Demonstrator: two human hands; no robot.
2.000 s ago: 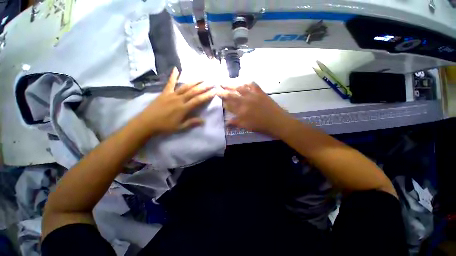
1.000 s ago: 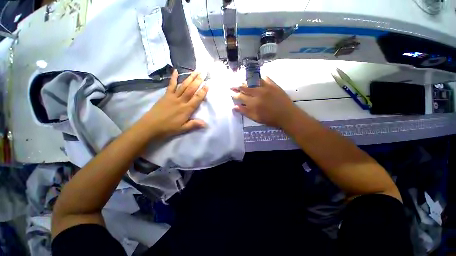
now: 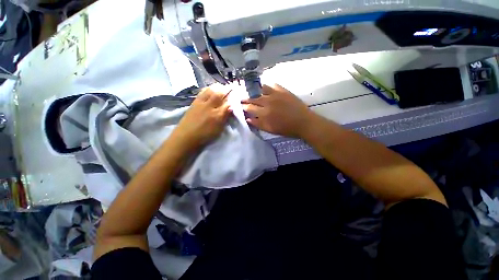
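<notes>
A light grey garment (image 3: pixel 235 158) with a dark grey band (image 3: pixel 158 102) lies on the table left of and below the needle area and hangs over the front edge. My left hand (image 3: pixel 210 116) is on the cloth just left of the lit needle area, its fingers bent and gripping the cloth. My right hand (image 3: pixel 276 112) is at the cloth's right edge, below the machine head, its fingertips at the cloth; whether they pinch it is unclear. The presser foot and needle are mostly lost in glare.
The white sewing machine (image 3: pixel 328 41) spans the top. Snips (image 3: pixel 375 85), a flat black rectangle (image 3: pixel 428 87) and a small tray (image 3: pixel 480 76) lie right. A ruler strip (image 3: pixel 383 127) runs along the front edge. An oval opening (image 3: pixel 53 126) holds cloth at left. Grey pieces (image 3: pixel 68 224) are heaped below.
My left hand has gone from lying flat with fingers spread to bent fingers gripping bunched cloth. The pale flap and dark panel behind it no longer show as before. My right hand stays near the needle.
</notes>
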